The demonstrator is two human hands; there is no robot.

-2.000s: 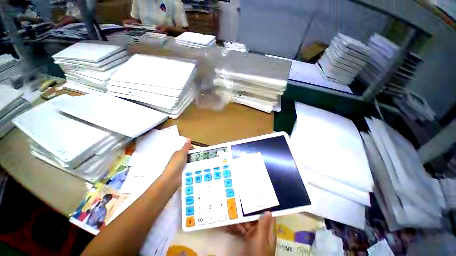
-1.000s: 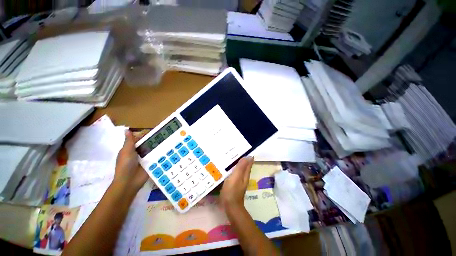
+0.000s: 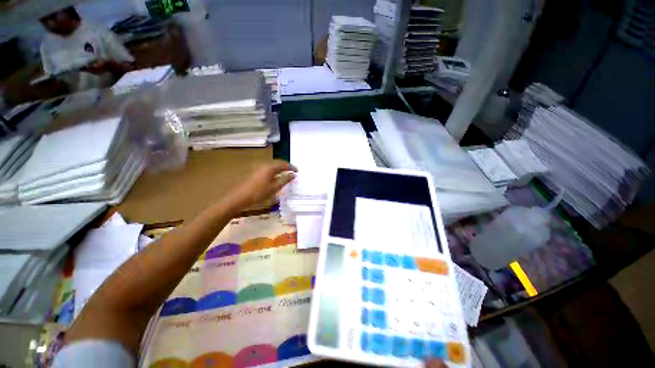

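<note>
The calculator [image 3: 402, 287] is tilted at the lower centre right, its black panel at the top and its blue, white and orange keys below. A white printed slip [image 3: 391, 221] lies on the black panel. My right hand [image 3: 434, 363] shows only as a fingertip at the calculator's lower edge, cut off by the picture's bottom. My left hand [image 3: 276, 181] is at the left edge of the pile of flat white sleeves [image 3: 330, 147], fingertips touching or just over it; whether it grips a sleeve is hidden.
Stacked white slabs [image 3: 79, 151] stand at left, with more under a grey top [image 3: 215, 100] at far centre. The printed mat [image 3: 230, 287] lies below my left arm. A translucent bottle [image 3: 513, 233] lies at right. A person [image 3: 82, 50] is at far left.
My left hand has left the calculator and reached to the sleeve pile. The calculator has moved right and turned, black panel now away from me. The view has shifted.
</note>
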